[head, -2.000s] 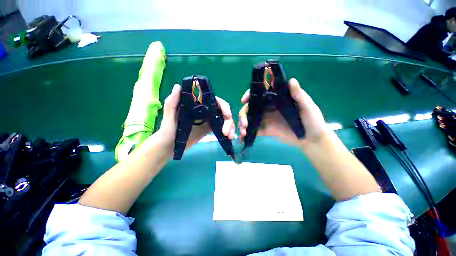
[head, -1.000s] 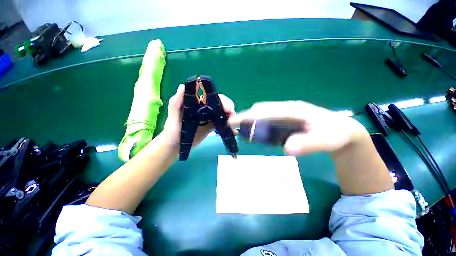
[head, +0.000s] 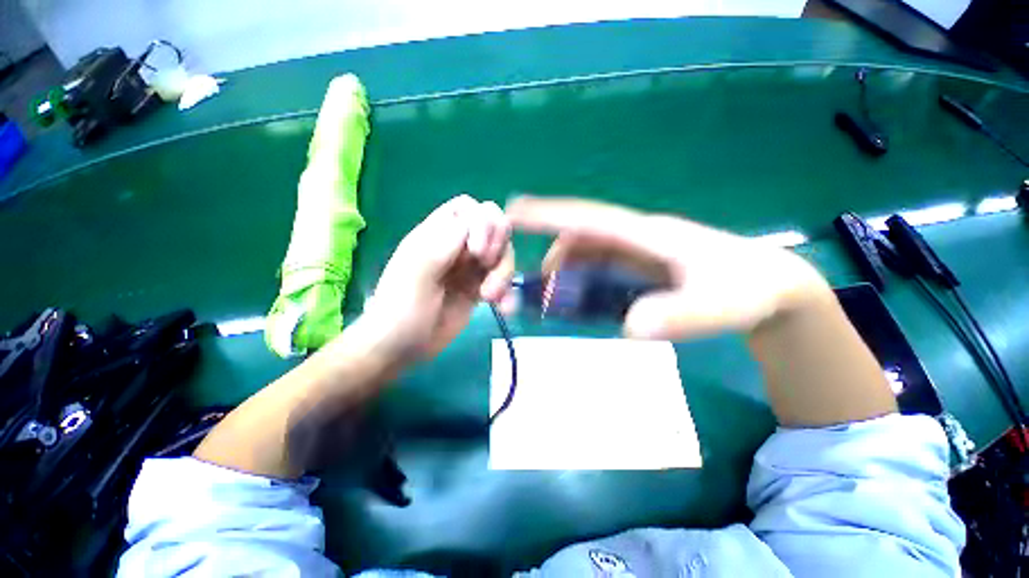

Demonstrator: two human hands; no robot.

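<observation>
My left hand (head: 451, 265) is closed at the centre with a thin black cable (head: 512, 367) coming out below it. The cable curves down towards a blurred black clamp (head: 378, 440) beside and below my left forearm. My right hand (head: 700, 271) is blurred and grips another black clamp (head: 598, 291), lying sideways, its nose pointing at my left hand. My left fingers hide what they pinch. A white sheet (head: 592, 406) lies on the green bench below my hands; its marks cannot be read.
A black clamp pile (head: 90, 418) is at left. A green folded fabric roll (head: 325, 215) lies beyond my left forearm. A dark phone (head: 891, 339), paired black-ended leads (head: 923, 251) and a red and black cable heap (head: 999, 485) are at right. Small black pieces (head: 860, 133) lie further back.
The left clamp, upright in my left hand before, is now low by the forearm, and that hand is closed at the cable. My right hand has turned its clamp from upright to sideways.
</observation>
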